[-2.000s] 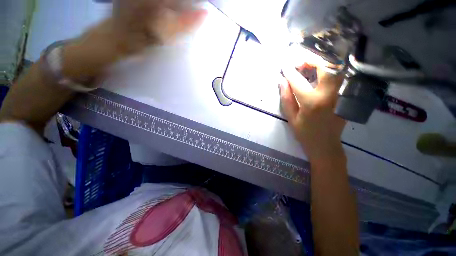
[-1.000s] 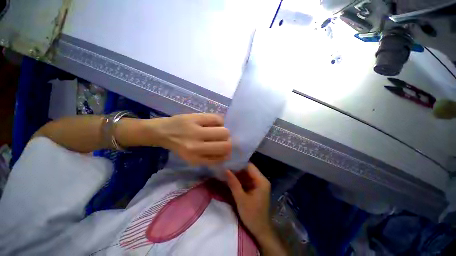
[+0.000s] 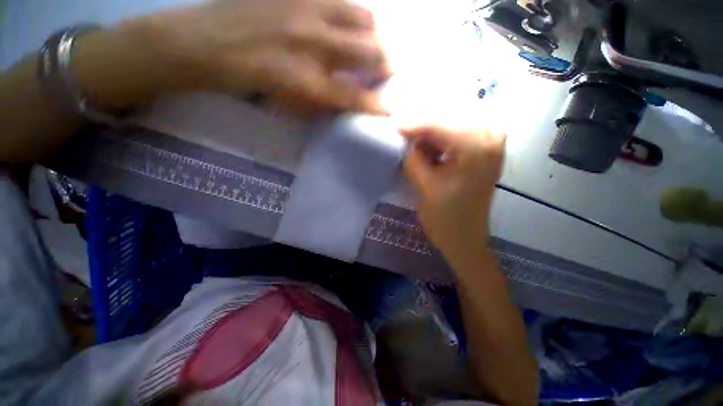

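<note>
A pale blue-grey fabric piece lies over the table's front edge and crosses the ruler strip. My left hand, blurred, is at its far end, fingers bent down over it; the thumb side is near the fabric's top edge. My right hand pinches the fabric's right corner between thumb and finger. The far part of the fabric is hidden by my left hand and lost in lamp glare. The needle area and the dark cylinder attachment are to the right of both hands.
The ruler strip runs along the table's front edge. Red-handled snips lie partly behind the cylinder, with a tan-yellow bulbous handle at the right. A blue plastic basket is below left. Crumpled blue cloth is below right.
Both hands have moved from the lap side of the table edge up over the table, bringing the fabric with them. It now hangs less far over the edge. The camera view has shifted.
</note>
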